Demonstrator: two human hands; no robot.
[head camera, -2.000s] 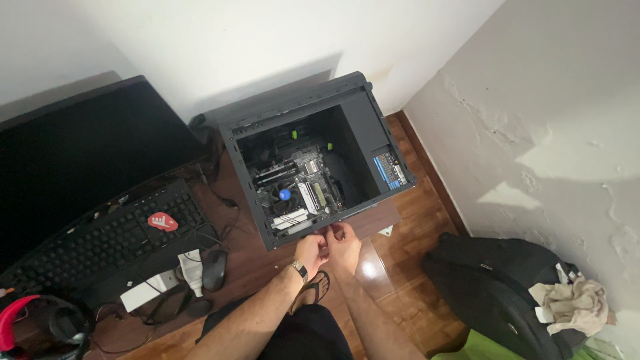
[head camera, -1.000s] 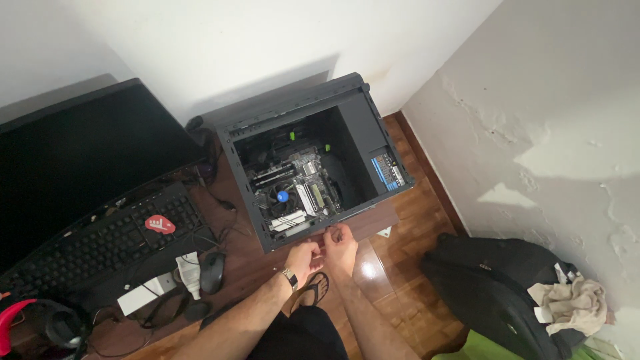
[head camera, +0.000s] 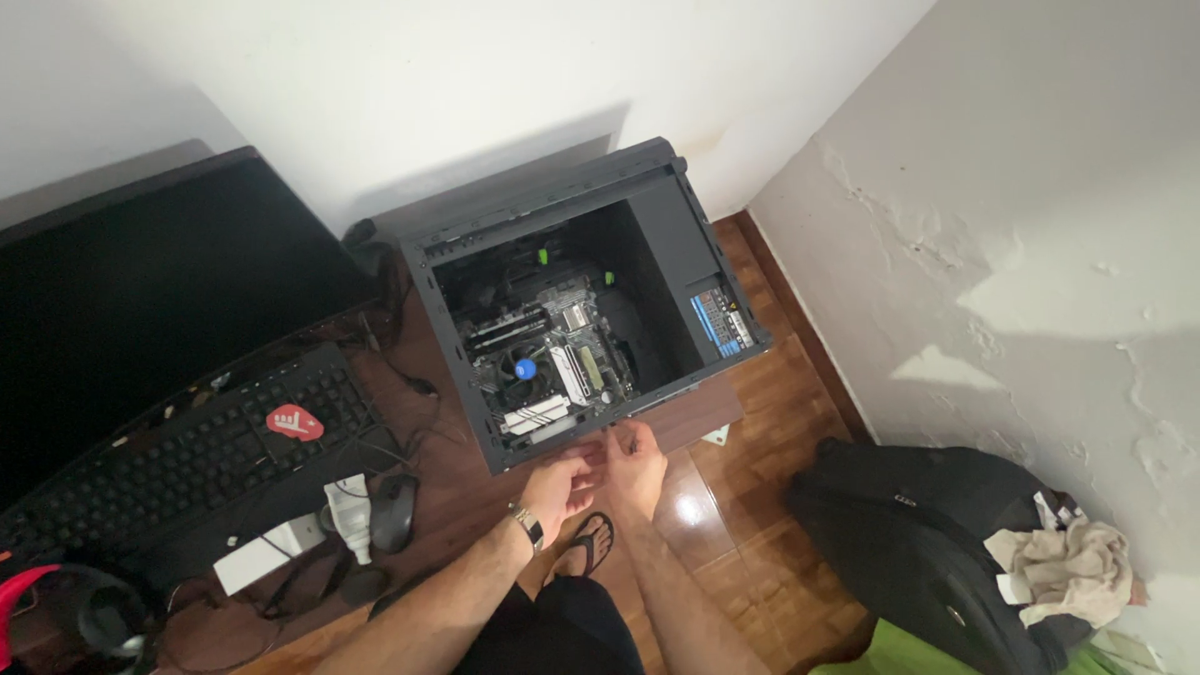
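A black computer case (head camera: 666, 211) lies open-sided on the brown desk, its motherboard (head camera: 586, 323), CPU cooler (head camera: 526, 368) with a blue hub and labelled power supply area (head camera: 720, 322) showing. My left hand (head camera: 562, 480), with a watch on the wrist, is at the case's near edge, fingers curled close to the other hand. My right hand (head camera: 637, 461) touches or nearly touches that same edge, thumb and fingers pinched together. Whether something small is between the fingers of either hand cannot be told.
Left of the case are a monitor (head camera: 178, 253), a black keyboard (head camera: 206, 459), a mouse (head camera: 394, 511), a white tube (head camera: 351, 514), a white box (head camera: 269, 553), cables and a headset (head camera: 108, 609). A black backpack (head camera: 900, 534) with a beige cloth (head camera: 1078, 567) stands on the right.
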